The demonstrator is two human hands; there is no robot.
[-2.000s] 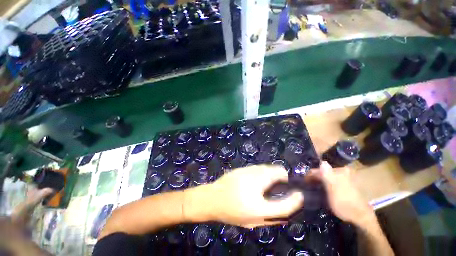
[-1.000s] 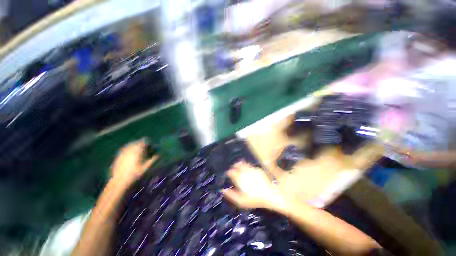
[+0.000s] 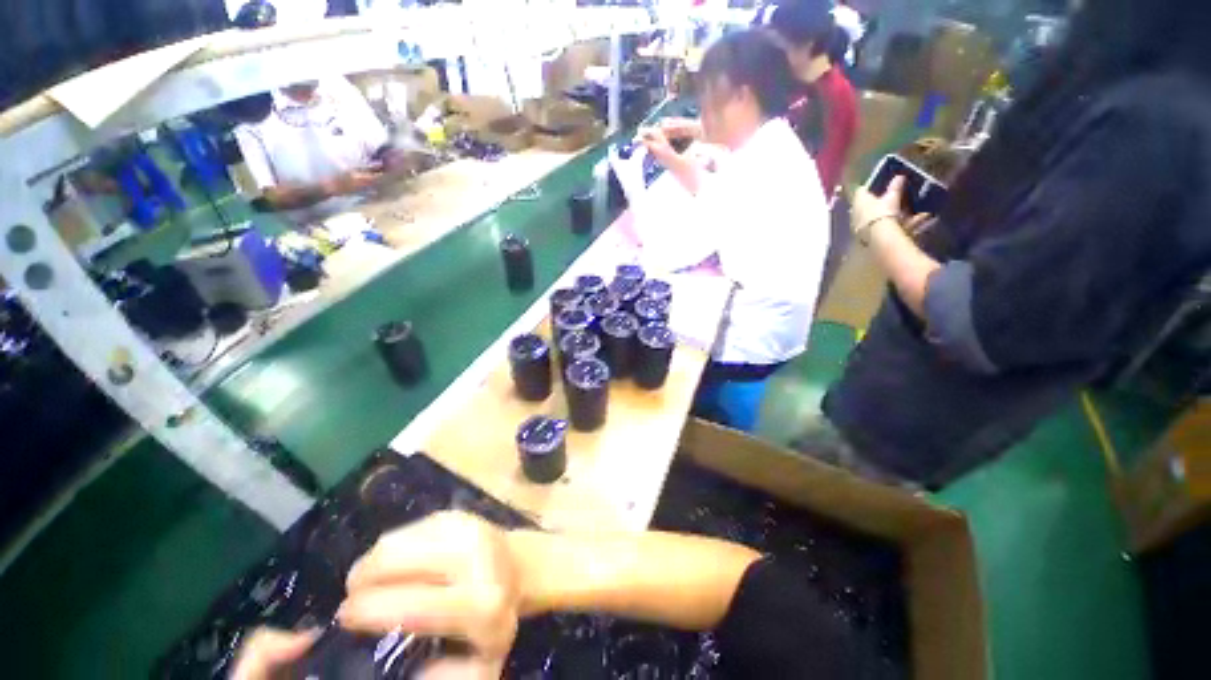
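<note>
My right hand [image 3: 438, 585] reaches in from the right over the black blister tray [image 3: 385, 485], its fingers curled over a dark glossy piece, apparently a cylindrical unit [image 3: 348, 654]. My left hand [image 3: 272, 654] shows only as blurred fingers at the bottom edge, beside that piece; its grip is hidden. A single black cylindrical unit [image 3: 542, 449] stands upright on the tan board [image 3: 491, 445]. Behind it, several grouped units [image 3: 587, 393] stand upright in a tight cluster.
The green conveyor belt [image 3: 458, 319] runs behind the tray with spaced black cylinders [image 3: 400, 352]. A perforated white upright [image 3: 146, 385] stands left. An open cardboard box [image 3: 946, 558] with dark glossy contents is at lower right. A person in white [image 3: 764, 239] and one in dark clothes [image 3: 1049, 266] are at right.
The view has swung right, bringing the people and cardboard box into view. My hands, apart one second ago, are now close together low over the tray around a dark piece.
</note>
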